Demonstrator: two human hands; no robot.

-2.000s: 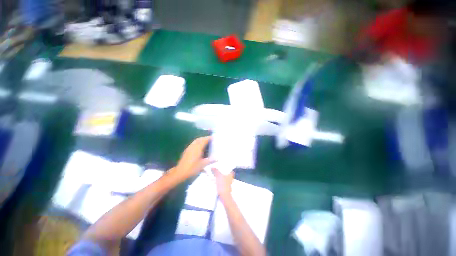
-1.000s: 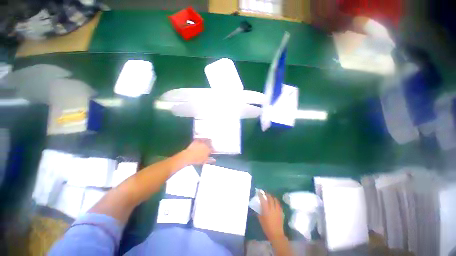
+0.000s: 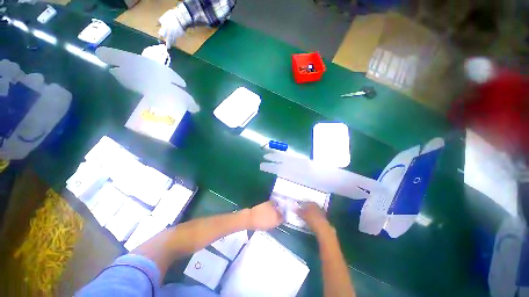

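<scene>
An open carton point(image 3: 278, 188), white inside, stands before me with its long white flaps spread and its rounded lid panel point(image 3: 331, 145) behind. My left hand point(image 3: 268, 215) and my right hand point(image 3: 308, 214) are close together over its opening, fingers pointing inward. A pale, crumpled item lies under or between the blurred fingers; the grip is hidden. Nearer me are a large white sheet stack point(image 3: 264, 270), a small white card with a round mark point(image 3: 206, 268) and another small white stack point(image 3: 231, 243).
Left are a tray of white packets point(image 3: 124, 184), yellow cables in a brown carton point(image 3: 49, 243) and a box with a yellow cable point(image 3: 158, 116). A blue-white carton point(image 3: 413, 183) is right. A blue marker point(image 3: 278, 145), red bin point(image 3: 308, 68) and scissors point(image 3: 362, 93) lie beyond. A coworker's gloved hand point(image 3: 172, 26) shows.
The view has turned and tilted. My right hand has moved from beside the sheet stack, where it held a small white item, to the open carton beside my left hand.
</scene>
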